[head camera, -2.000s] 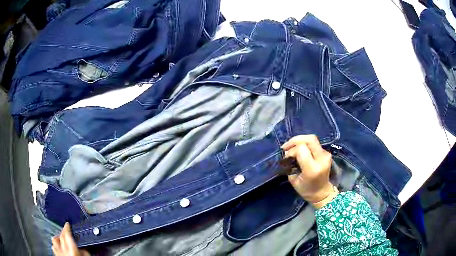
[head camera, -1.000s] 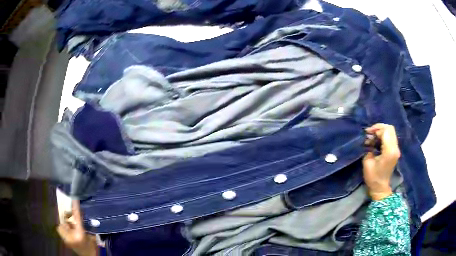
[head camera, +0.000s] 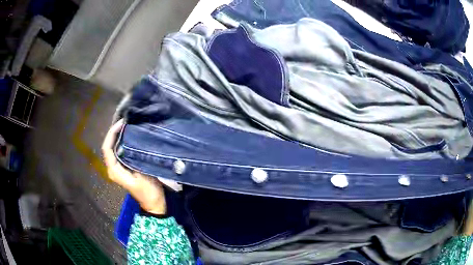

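Note:
A denim jacket lies spread with its pale grey-blue inside (head camera: pixel 337 98) up. Its dark button placket (head camera: pixel 301 178) runs across the view with a row of silvery shank buttons (head camera: pixel 259 175). My left hand (head camera: pixel 136 178) grips the placket's left end, fingers behind the edge and partly hidden. A dark pocket bag (head camera: pixel 249 63) shows above the placket, another (head camera: pixel 244 220) below it. My right hand is almost wholly cut off at the right edge; only a sliver and the green patterned sleeve (head camera: pixel 452 251) show, so its grip cannot be seen.
More dark denim (head camera: pixel 422 18) lies at the top right on the white table (head camera: pixel 199 15). Left are a grey surface (head camera: pixel 96 39) and the floor with a yellow line. A blue crate edge (head camera: pixel 124 220) and a green crate (head camera: pixel 78 247) show at lower left.
The view has swung left, so the jacket appears further right. My left hand has come fully into view at the placket end; my right hand has slipped to the right edge.

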